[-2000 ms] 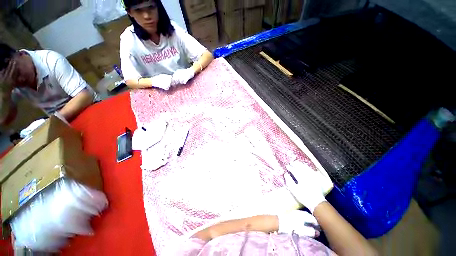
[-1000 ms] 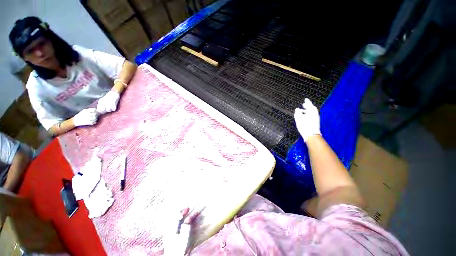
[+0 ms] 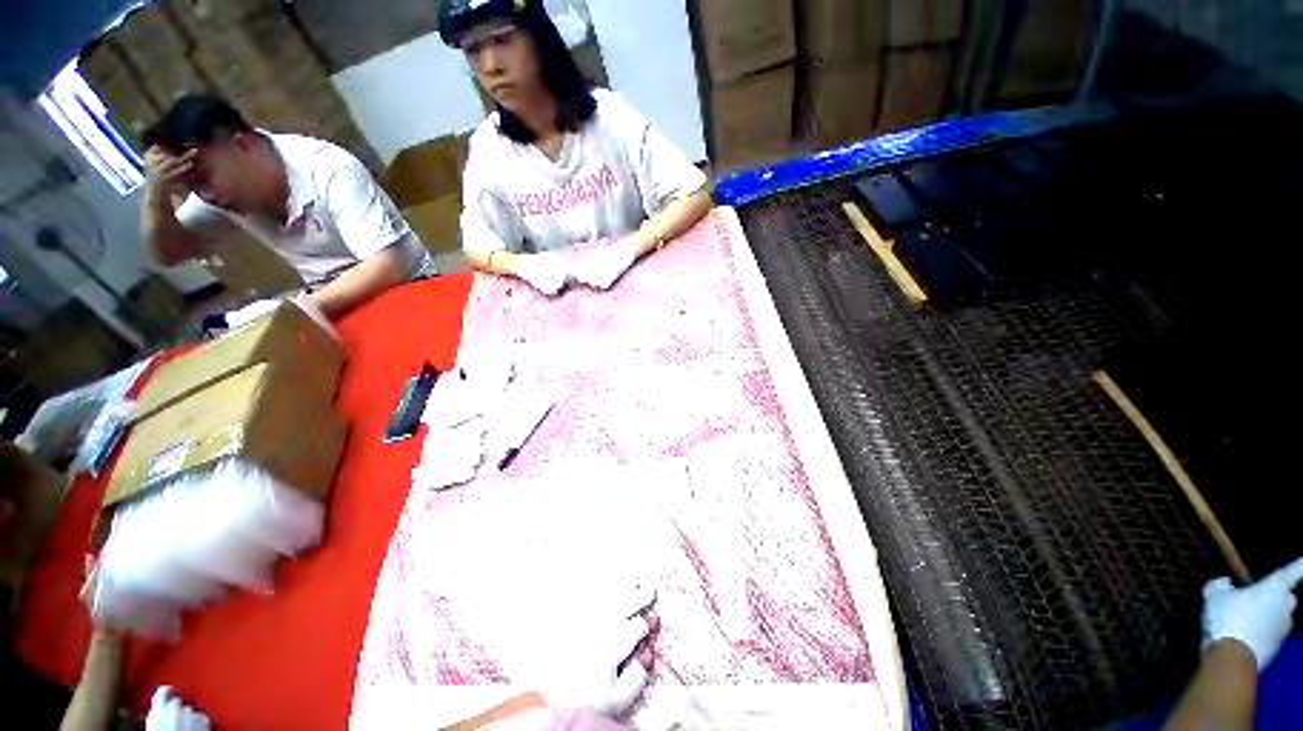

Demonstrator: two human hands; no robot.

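Dark oblong parts (image 3: 950, 264) lie in rows on the dark mesh conveyor belt (image 3: 915, 471), behind a tan cardboard edge (image 3: 886, 257). A second tan cardboard edge (image 3: 1175, 471) lies nearer, the area behind it too dark to make out. My right hand (image 3: 1250, 617), in a white glove, is at the right rim by the near end of this second edge, thumb and a finger apart; nothing shows in it. My left hand (image 3: 622, 664), in a white glove, is low over the pink padding (image 3: 786, 571); glare hides its fingers and any contents.
A pen (image 3: 526, 437), white cloths (image 3: 455, 436) and a black slab (image 3: 412, 403) lie left of centre. A carton with white bags (image 3: 236, 400) stands on the red cover (image 3: 393, 336). Two people sit opposite. Another gloved hand (image 3: 175, 711) shows at bottom left.
The view has swung back left from a second ago. My right hand has stayed over the belt side, now near the second cardboard edge. The cardboard edges and parts sit closer to me on the belt.
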